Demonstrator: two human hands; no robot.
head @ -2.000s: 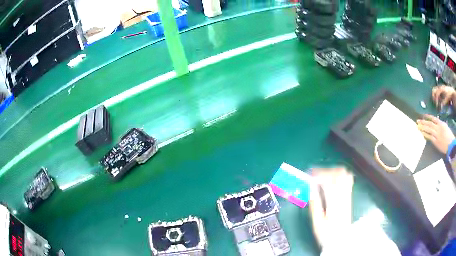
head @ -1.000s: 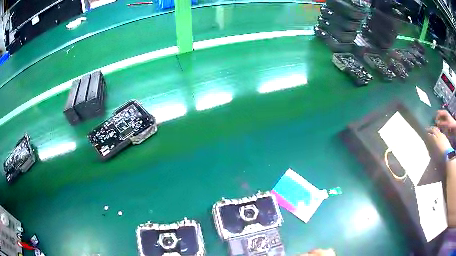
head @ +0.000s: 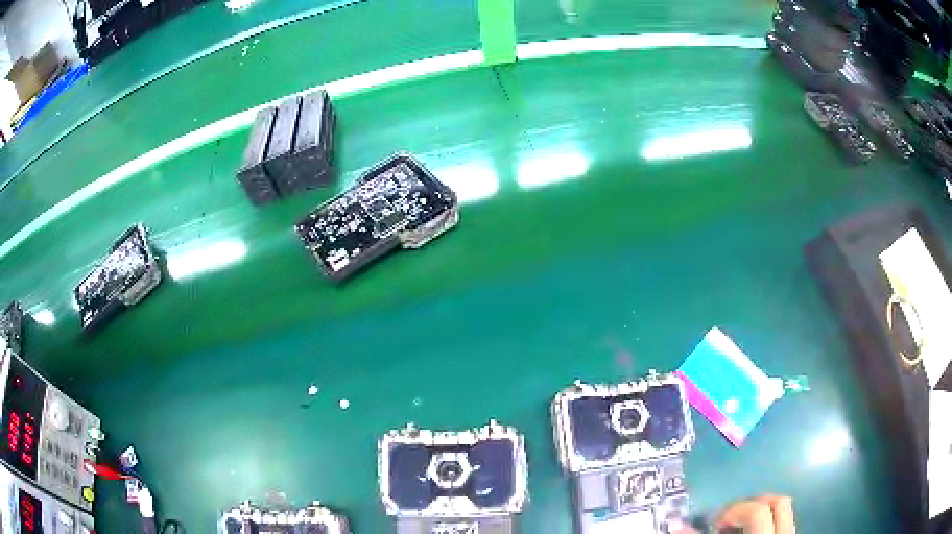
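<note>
Three trail camera units with hexagonal lens rings stand along the near edge: one at right [head: 628, 419], one in the middle [head: 451, 471], and one at left [head: 282, 519], mostly cut off. The right unit has its lower panel [head: 626, 488] attached below. My right hand [head: 760, 515] is at the bottom edge, just right of that panel. Only part of it shows, with fingers bent; whether it grips anything is hidden. My left hand is out of the picture. A cyan colour card [head: 726, 386] with a magenta edge lies right of the units.
Circuit board assemblies lie at centre-left [head: 378, 214] and left [head: 118, 277]. A ridged black block [head: 289, 146] stands behind. Power supplies [head: 47, 428] with red digits and leads are at lower left. A black tray [head: 866, 287] holds papers at right. Stacked shells [head: 819, 42] stand far right.
The view has swung left, so the bench things sit further right. My right hand left the colour card, dropped to the bottom edge, and now shows beside the right unit's panel.
</note>
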